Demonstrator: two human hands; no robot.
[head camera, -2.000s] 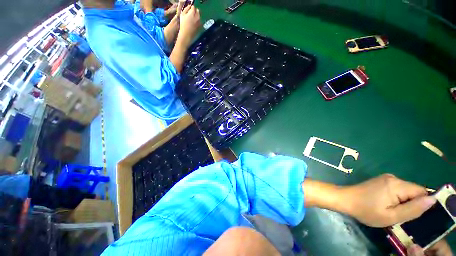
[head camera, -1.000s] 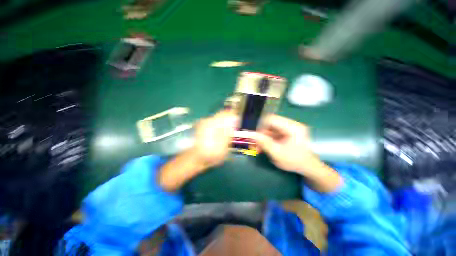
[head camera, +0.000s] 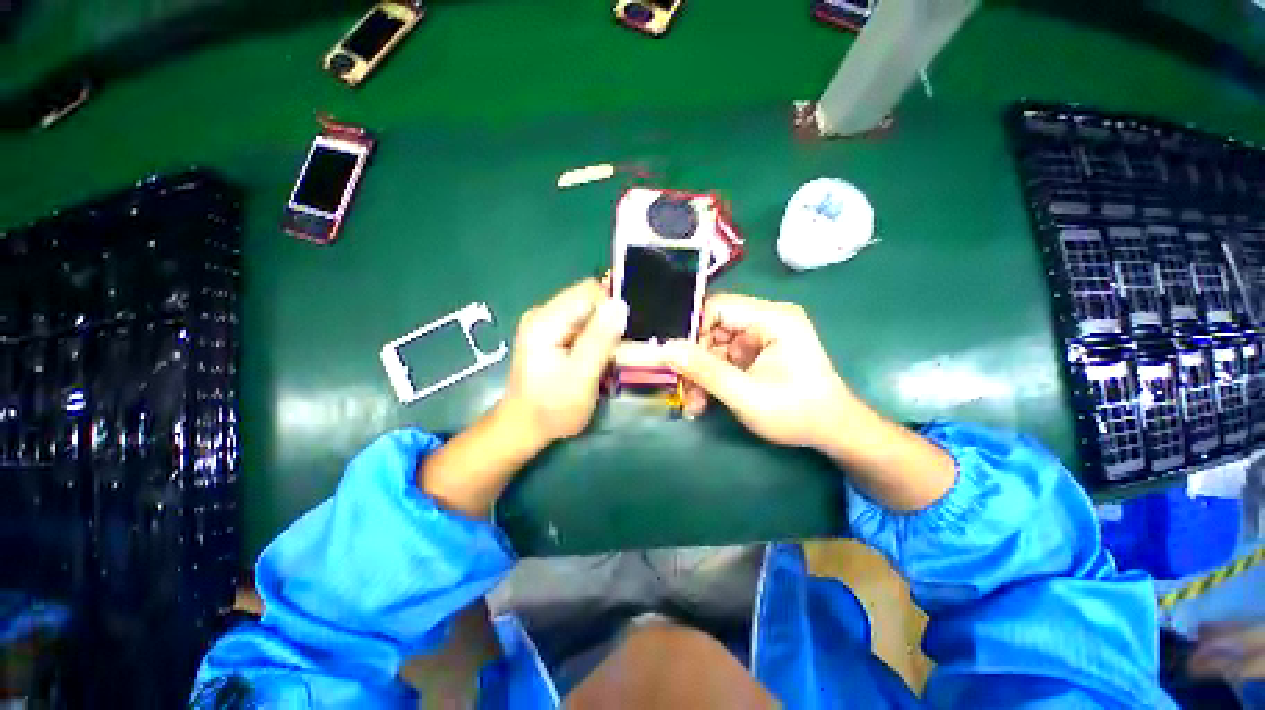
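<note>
A handset module (head camera: 660, 294) is held above the green mat, its dark screen facing up and the round dark disc at the far end. Its surround is pale, with red edges and a small orange tab at the near end. My left hand (head camera: 563, 364) grips its left side, thumb on the frame. My right hand (head camera: 771, 369) grips its lower right side, thumb on the near end. Another red-edged part (head camera: 724, 240) shows behind the module at its right; whether they touch is unclear. An empty cream-white frame (head camera: 444, 354) lies on the mat to the left.
A white pot or wad (head camera: 827, 222) sits right of the module. A short cream strip (head camera: 586, 176) lies beyond it. A red-edged module (head camera: 329, 182) lies far left, others farther back. A pale post (head camera: 888, 70) rises at the back. Black trays stand left (head camera: 125, 416) and right (head camera: 1151, 291).
The view has turned from the left tray to the mat in front and has steadied. Both hands still hold the module, now in the middle of the view.
</note>
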